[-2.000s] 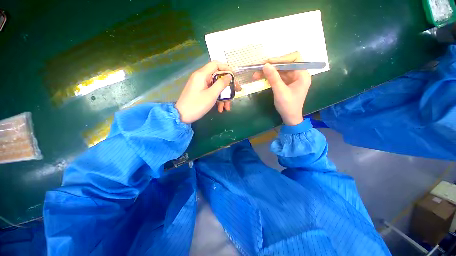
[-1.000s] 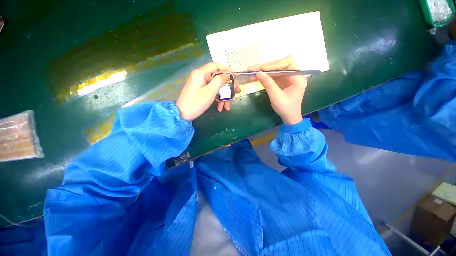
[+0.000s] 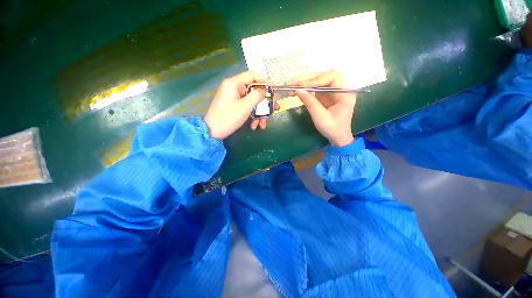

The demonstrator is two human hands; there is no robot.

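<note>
My left hand (image 3: 232,108) holds a small dark watch housing (image 3: 263,107) upright between thumb and fingers, its open side with a white and gold inside facing me. My right hand (image 3: 328,106) holds thin silver tweezers (image 3: 341,90) like a pen, lying nearly level. Their tip is at the upper right part of the housing; whether it holds a piece is too small to tell. The white adhesive sheet (image 3: 350,43) with rows of tiny marks lies on the green bench, partly behind both hands.
Amber tape strips (image 3: 151,55) lie at the upper left of the bench (image 3: 431,29). A bagged sheet of parts (image 3: 22,158) lies far left. A green tray (image 3: 514,13) is at the top right. A neighbour's blue sleeve (image 3: 449,125) is at the right. A cardboard box (image 3: 506,255) stands below.
The tweezers have come to lie lower and flatter, their tip now at the housing. My right hand has shifted slightly left. My left hand and the housing have hardly moved.
</note>
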